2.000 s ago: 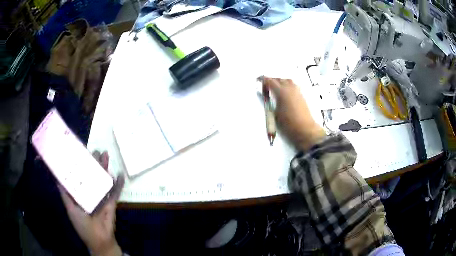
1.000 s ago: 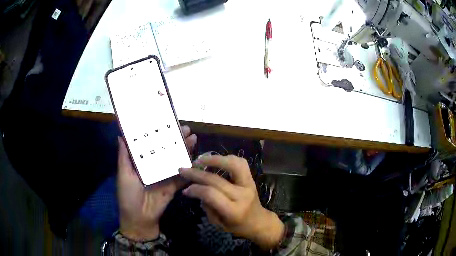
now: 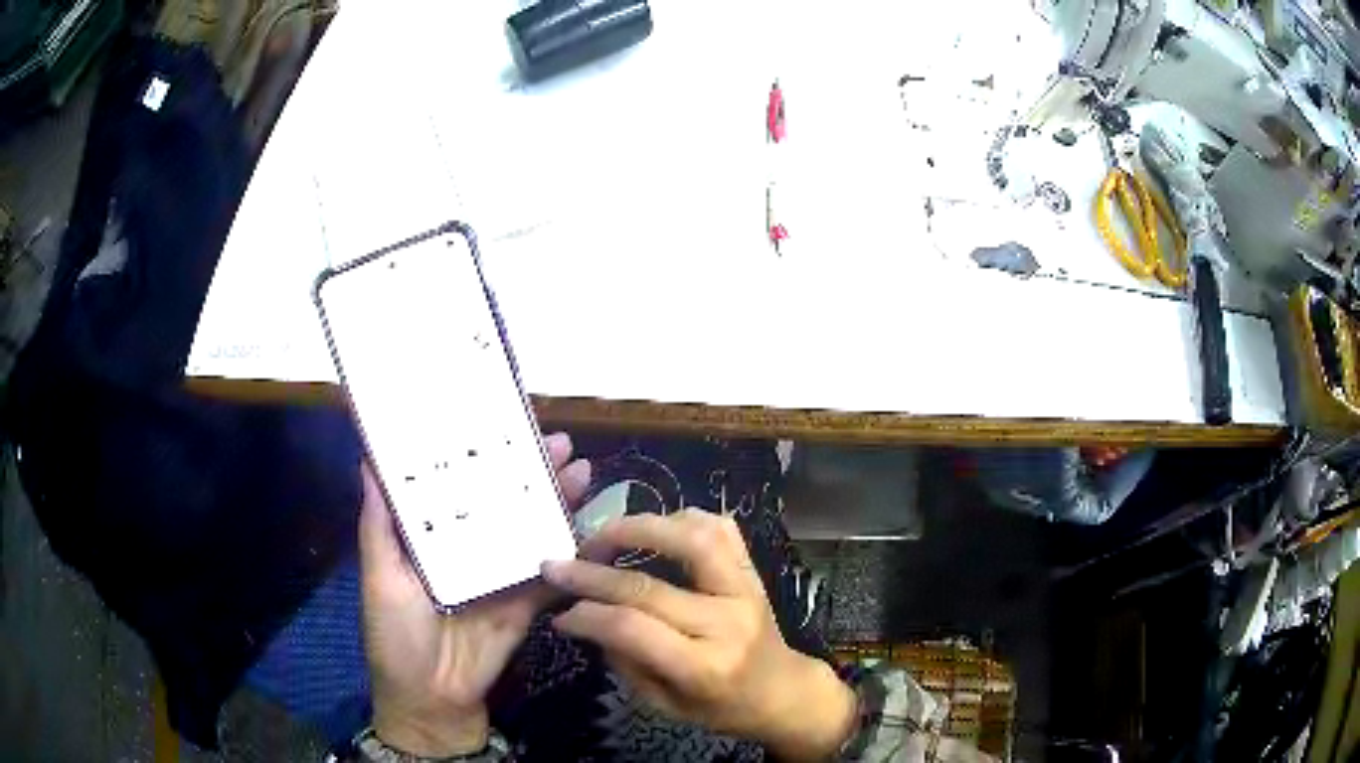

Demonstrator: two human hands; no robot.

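A smartphone [image 3: 440, 425] with a lit white screen and dark edge lies in my left hand [image 3: 425, 648], held above my lap in front of the table edge. My right hand [image 3: 694, 634] is at the phone's lower right corner, a fingertip touching it there, its fingers partly curled and holding nothing. A red-ended pen [image 3: 776, 167] lies on the white table [image 3: 671, 321]. The notebook [image 3: 391, 187] is very faint, washed out by glare, behind the phone's top. The mallet's black head [image 3: 582, 33] shows at the top edge.
The sewing machine [image 3: 1134, 52] stands at the upper right. Yellow-handled scissors or snips [image 3: 1141, 224] and a long black bar [image 3: 1211, 343] lie beside it. A yellow-orange tray [image 3: 1324, 350] is at the far right. Dark navy cloth [image 3: 112, 283] hangs at left.
Since two seconds ago, my left hand brought the phone in from the left, and my right hand let go of the pen and came to the phone. In the last second the hands barely moved.
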